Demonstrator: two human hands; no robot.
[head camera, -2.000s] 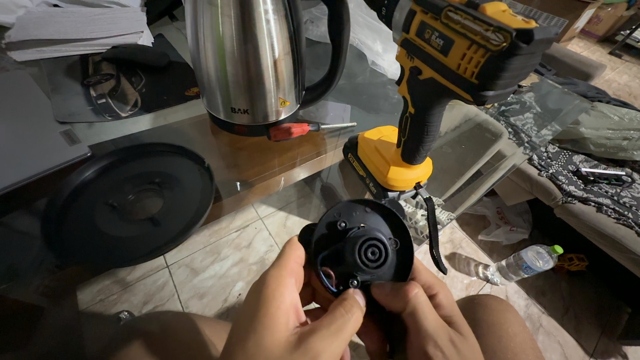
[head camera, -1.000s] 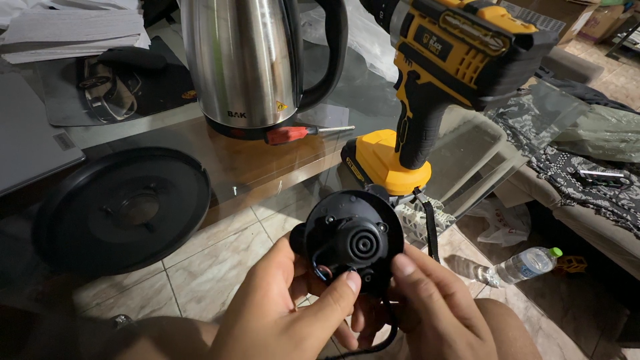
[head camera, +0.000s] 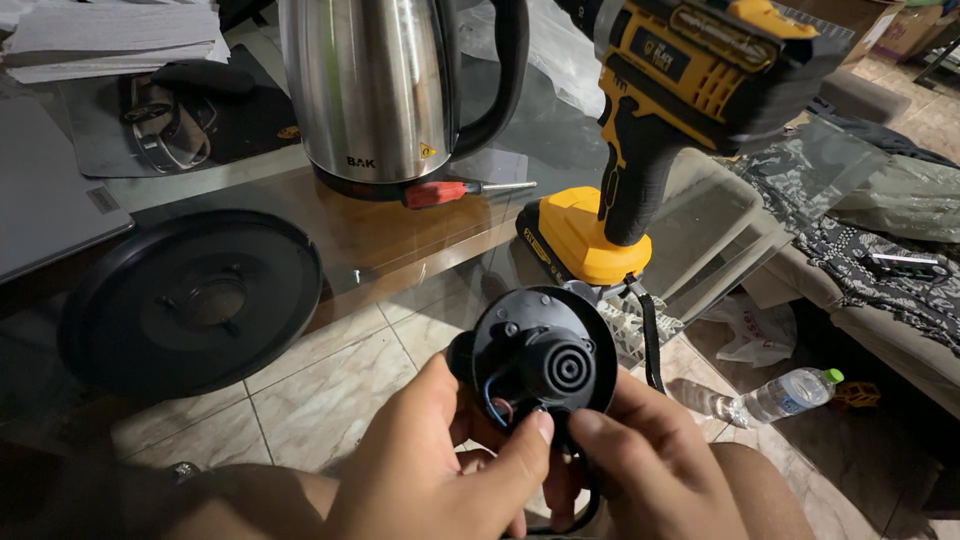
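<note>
Both hands hold a round black plastic kettle power base part (head camera: 568, 367) with a ringed connector at its centre, a blue wire and a dark cord. My left hand (head camera: 465, 450) grips its left and lower side, the thumb at the lower rim below the connector. My right hand (head camera: 645, 442) grips its lower right, thumb on the rim. A stainless steel electric kettle (head camera: 367, 90) stands on the glass table, with a red-handled screwdriver (head camera: 439, 194) beside its base. A yellow and black cordless drill (head camera: 637, 127) stands upright on its battery. A large black plastic disc (head camera: 187, 300) lies at the left.
A grey laptop (head camera: 45, 187), a stack of papers (head camera: 112, 34) and glasses (head camera: 169, 127) on a dark mat are at the upper left. The glass table's edge (head camera: 750, 262) runs beside the drill. A plastic water bottle (head camera: 791, 394) lies on the tiled floor at the right.
The held base has tilted and turned a little in both hands. The right thumb has shifted from its right rim to the lower rim since one second ago.
</note>
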